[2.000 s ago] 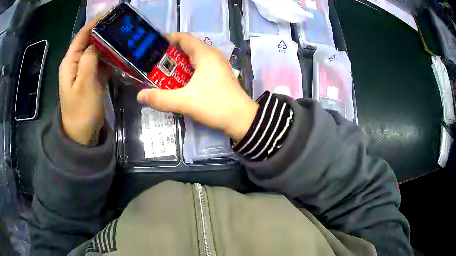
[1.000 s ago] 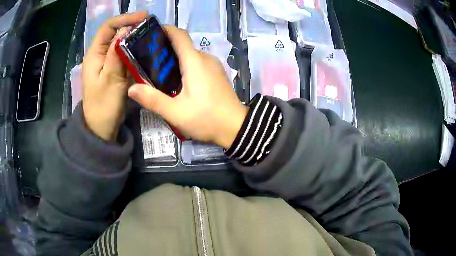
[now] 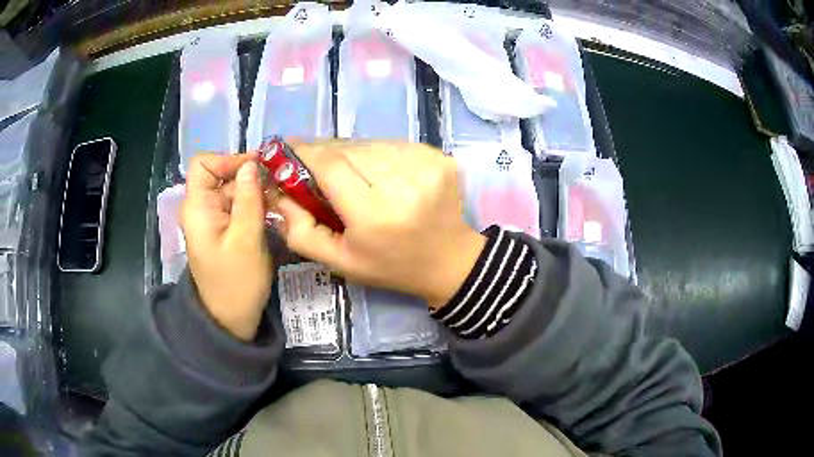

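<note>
My right hand holds the red keypad phone on edge, with a red end showing two round spots turned up. My left hand is at the phone's upper left end, thumb and forefinger nearly together; whether they grip it is unclear. The phone's screen and keys are hidden. Below, a clear blister tray holds bagged phones in frosted sleeves. One pocket under my hands shows a white barcode label. A limp white empty bag lies across the upper bagged phones.
A smartphone with a dark screen lies on the dark green mat at left. Clear stacked trays stand at the far left edge. White paper sheets lie at the right edge. A white strip borders the mat's back.
The view has shifted, showing more of the tray's far side. The red phone has turned from its screen showing to its red end showing. My hands appear lower and further right.
</note>
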